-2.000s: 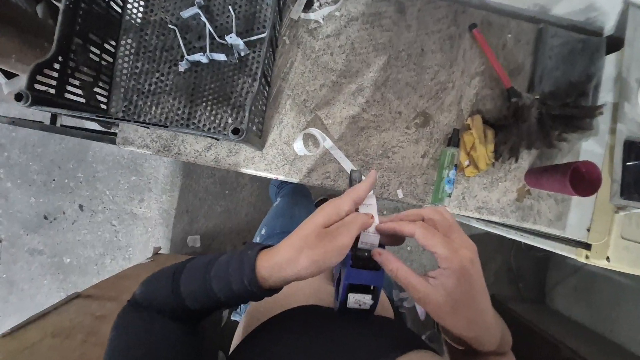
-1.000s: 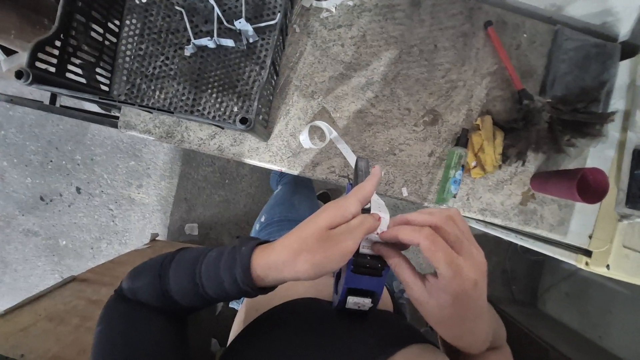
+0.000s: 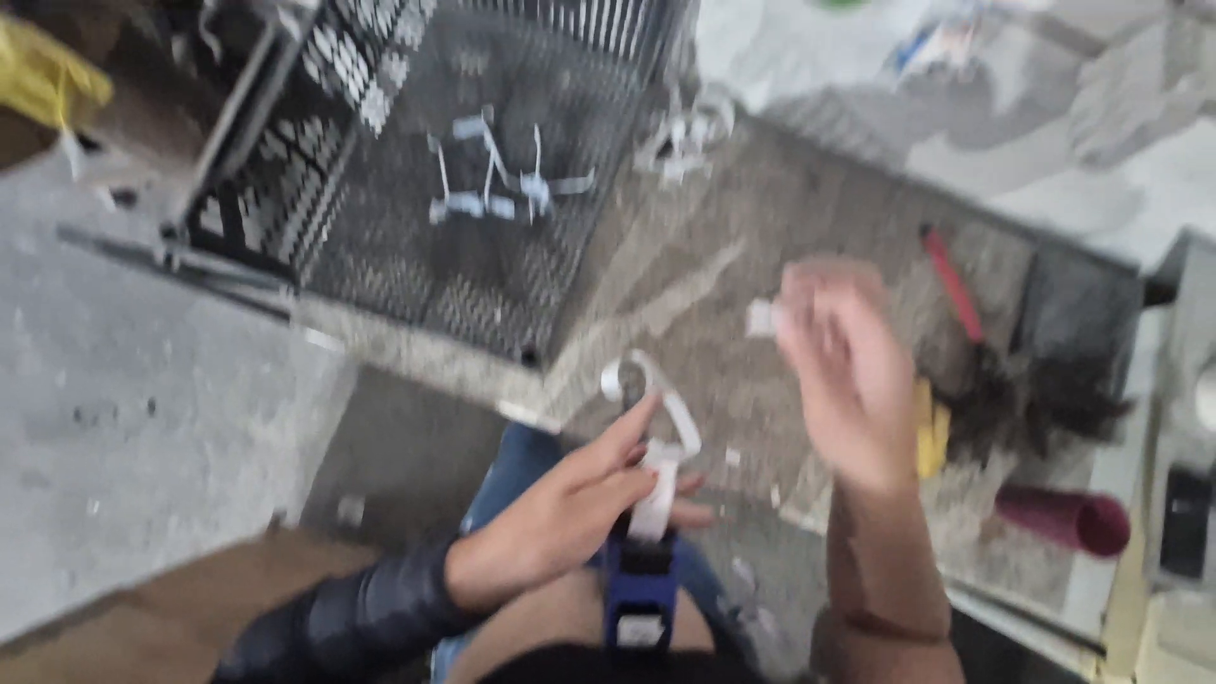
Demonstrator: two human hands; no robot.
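Note:
A blue and black handheld device, perhaps a label gun (image 3: 641, 589), stands upright against my body, low in the middle. My left hand (image 3: 579, 499) is closed around its upper part, thumb and fingers on a white label strip (image 3: 654, 499). The strip's loose end curls (image 3: 627, 375) over the bench edge. My right hand (image 3: 845, 370) is raised above the bench to the right, blurred, with a small white label (image 3: 762, 318) pinched at its fingertips.
A black perforated plastic crate (image 3: 408, 256) holding several bent metal brackets (image 3: 489, 180) stands on the worn bench (image 3: 703, 285). To the right lie a red-handled duster (image 3: 955, 285), a yellow cloth (image 3: 931, 427) and a maroon cone or tube (image 3: 1064, 518). White plastic sheeting (image 3: 997, 123) lies behind.
My right hand has left the device and moved up and right over the bench, carrying a small white label. My left hand still holds the device. The view has shifted.

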